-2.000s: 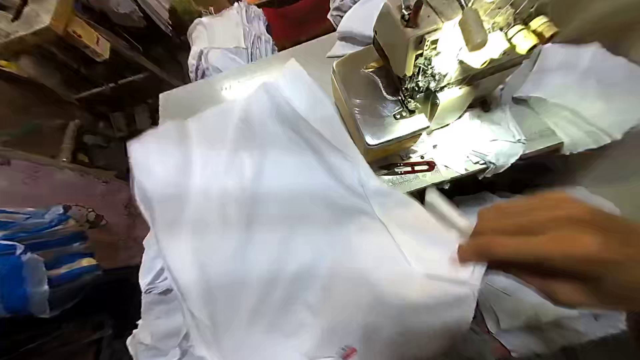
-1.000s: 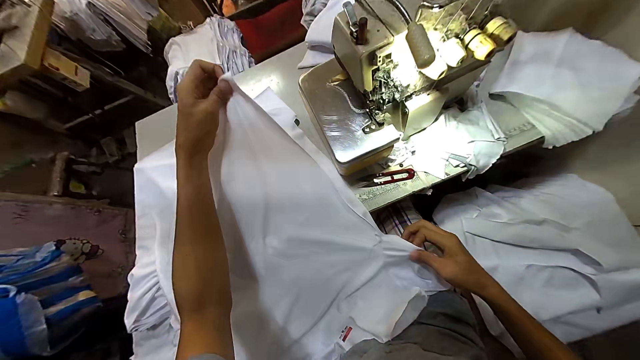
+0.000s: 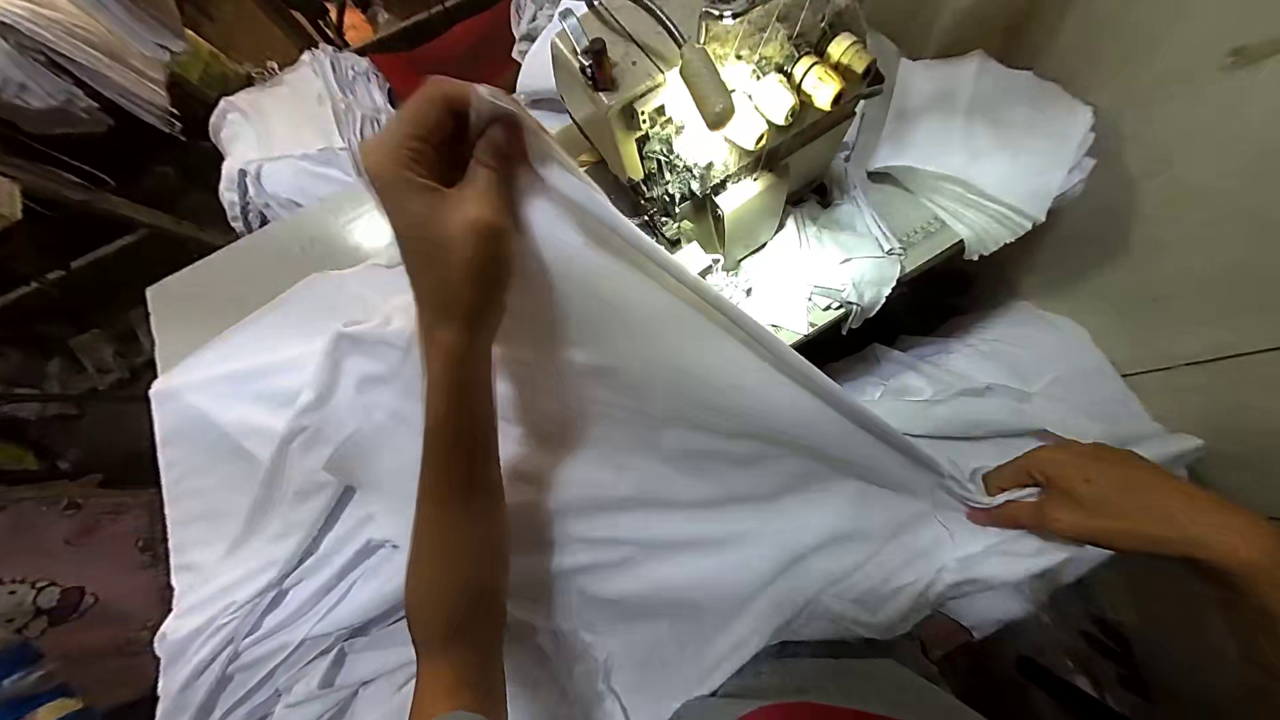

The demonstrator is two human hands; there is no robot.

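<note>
A large piece of white fabric (image 3: pixel 680 430) is stretched between my two hands, its upper edge pulled into a taut slanting line. My left hand (image 3: pixel 450 190) pinches one end of that edge, raised at the upper left. Lower at the right, my right hand (image 3: pixel 1070 495) grips the other end, where the cloth bunches into folds. Behind the taut edge stands an overlock sewing machine (image 3: pixel 610 60) with its lamp lit and several yellowish thread holders (image 3: pixel 818 82). More white fabric (image 3: pixel 290 450) hangs in creases at the left, over the near part of the table.
A stack of white cloth pieces (image 3: pixel 290 130) lies at the back left. White scraps (image 3: pixel 820 260) and a draped pile of cut pieces (image 3: pixel 980 140) are right of the machine. More white cloth (image 3: pixel 1010 370) lies below the table edge. The tabletop (image 3: pixel 270 270) shows at left.
Two seconds ago only my right hand was in view, blurred at the fabric's right side. My left hand then appeared on the cloth's upper corner. The edge between my hands is now drawn tauter.
</note>
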